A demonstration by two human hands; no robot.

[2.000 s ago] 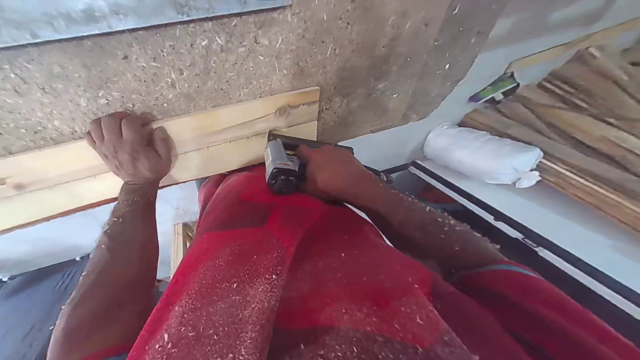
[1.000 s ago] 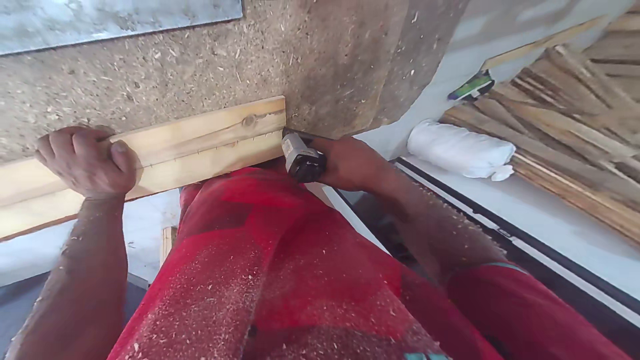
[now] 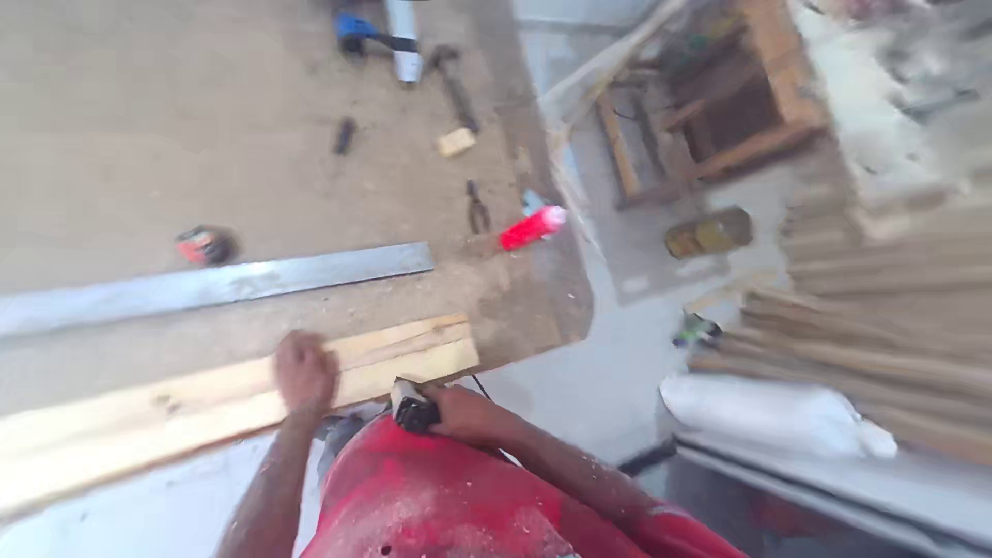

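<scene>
My left hand (image 3: 306,370) rests on a long pale wooden board (image 3: 186,399) that lies along the near edge of a chipboard worktop; motion blurs its fingers. Beside the board's near edge, close to its right end, my right hand (image 3: 465,415) is closed around a handheld power tool (image 3: 413,407) with a grey and black body. Its exact kind cannot be told, and my fingers cover part of it. A flat metal straightedge (image 3: 341,271) lies on the worktop beyond the board.
On the worktop (image 3: 194,155) lie a tape measure (image 3: 208,245), pliers (image 3: 477,208), a hammer (image 3: 457,89), a small wood block (image 3: 456,142), a red cylinder (image 3: 531,227) and a blue-and-black tool (image 3: 356,32). A white wrapped roll (image 3: 767,415) and stacked wood strips (image 3: 860,380) are at the right.
The view has swung up and away, now showing more of the worktop and floor. My right hand still holds the tool, and my left hand is nearer the board's right end than one second ago.
</scene>
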